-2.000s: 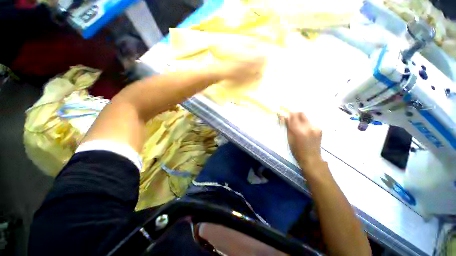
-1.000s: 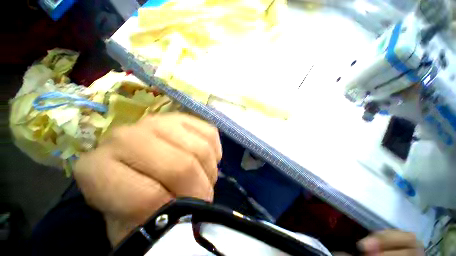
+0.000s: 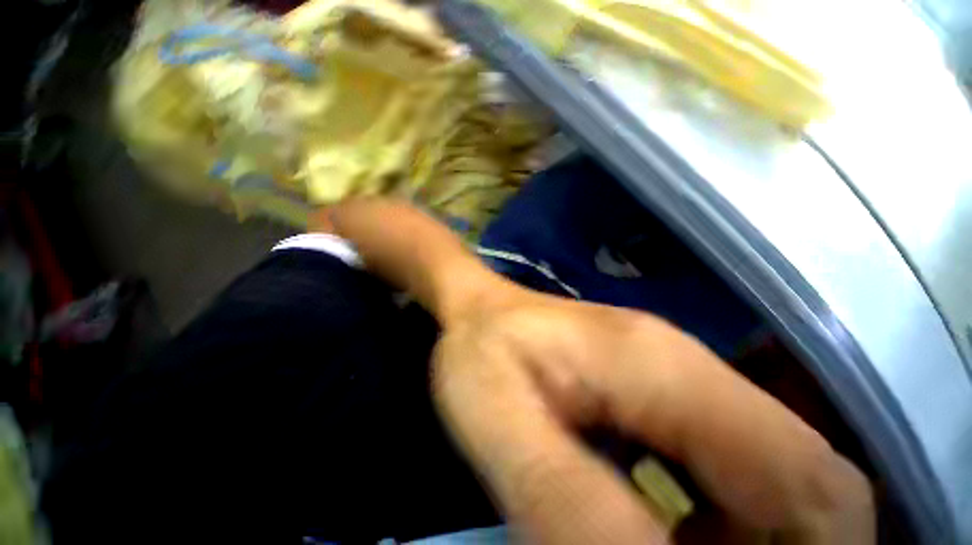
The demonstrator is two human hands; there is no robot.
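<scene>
My left hand is large and blurred, close to the camera at lower centre, with its forearm coming from the dark sleeve at left. Its fingers are bent and spread, partly cut off by the bottom edge. A small yellowish piece shows between the fingers; I cannot tell whether it is held. My right hand is out of the picture. Pale yellow cloth pieces lie on the white table near its front edge, untouched by the visible hand.
A heap of yellow cut pieces with a light blue tie is at upper left, beside the table. The grey table edge runs diagonally down to the lower right. Dark blue cloth with a white edge lies below it.
The view has swung down and left, so the sewing machine has left the picture. My left hand came off the cloth on the table towards the camera. My right hand has gone out of view.
</scene>
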